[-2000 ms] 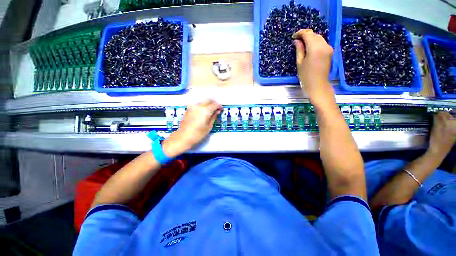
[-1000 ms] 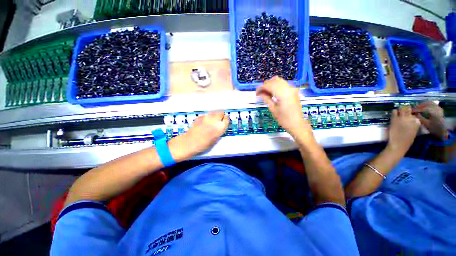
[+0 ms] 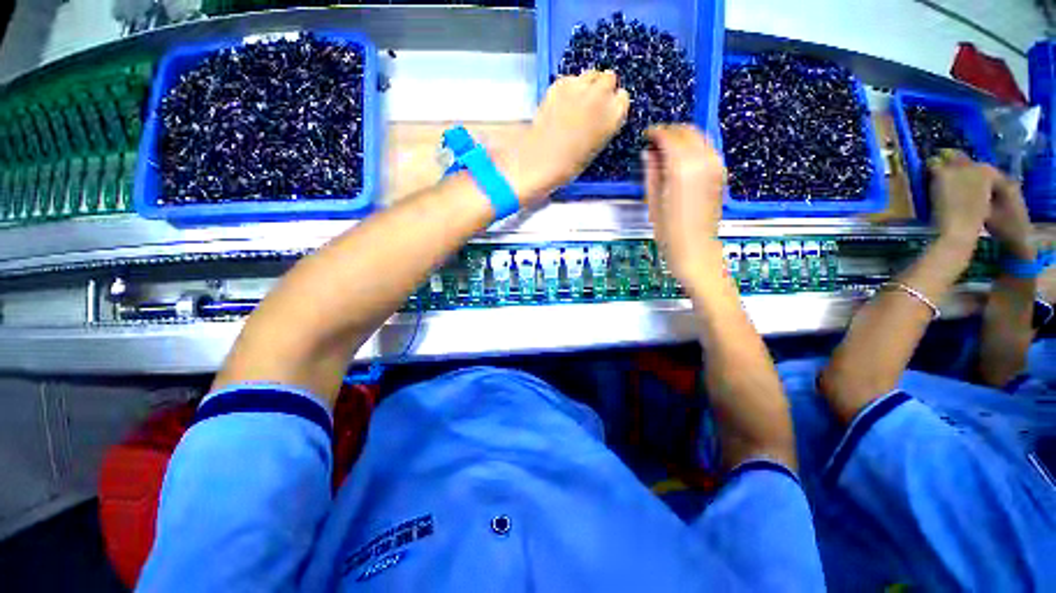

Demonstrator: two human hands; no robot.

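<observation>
My left hand (image 3: 579, 127), with a blue band at the wrist, is over the left part of the upright blue bin (image 3: 709, 70). Its fingers are bent towards the dark small components (image 3: 635, 56); whether it holds one is hidden. My right hand (image 3: 686, 180) is blurred, over the front right edge of the same bin, fingers pointing up; I cannot tell if it holds anything. The green PCB panel (image 3: 550, 272) lies in the conveyor below both hands, with a row of white-topped small boards.
Wide blue bin (image 3: 373, 139) of components at left, another (image 3: 877, 174) right of the upright bin, a smaller one farther right. Green boards (image 3: 70, 151) stand far left. Conveyor rail (image 3: 498, 330) runs in front. Another person's hands (image 3: 967, 203) are at right.
My left hand has moved from the panel up and right to the upright bin. My right hand was in that bin, came down over the panel, and is now back up at the bin's front edge.
</observation>
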